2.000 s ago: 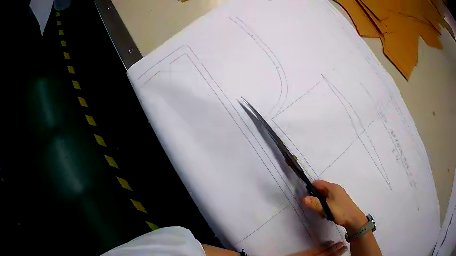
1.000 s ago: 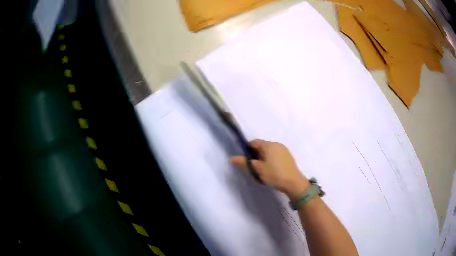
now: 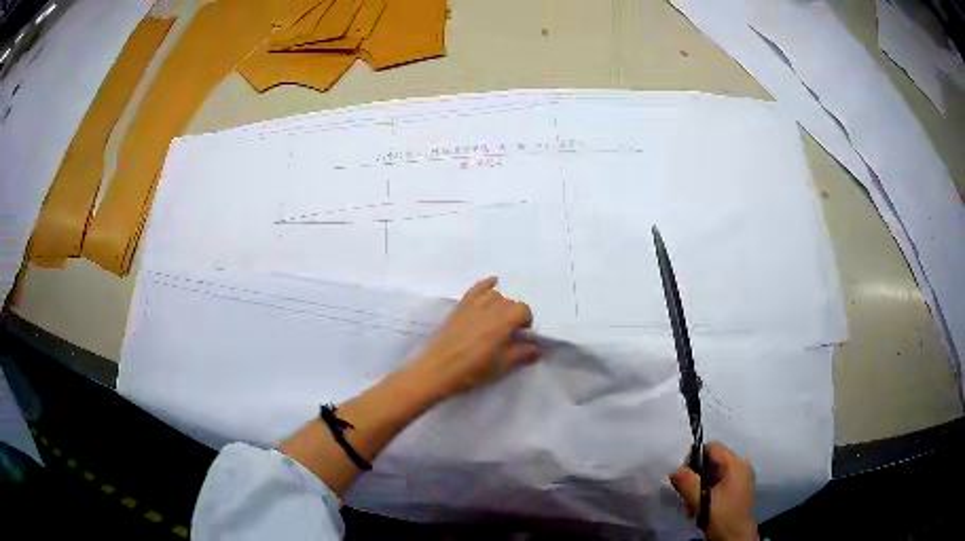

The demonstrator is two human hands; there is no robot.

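The large white pattern sheet (image 3: 466, 254) with thin printed lines and small text lies across the table. A second piece of the paper lies along its near side, wrinkled beside my left hand. My left hand (image 3: 481, 333) is on the paper near the middle, with its fingertips at the edge between the two pieces; its grip is unclear. My right hand (image 3: 722, 491) is at the bottom right, partly cut off by the frame, and holds the shears (image 3: 683, 354) by the handles. The blades look closed and point away over the sheet.
Tan pieces (image 3: 349, 32) lie at the far left, and long tan pieces (image 3: 159, 127) lie left of the sheet. More white paper (image 3: 847, 127) lies at the right. The table's metal edge (image 3: 899, 449) shows at the lower right. The dark floor has striped tape at the lower left.
The view has swung round. The paper now shows a long cut edge and two parts. My left hand has come into view on the paper. The right hand with the shears is at the lower right.
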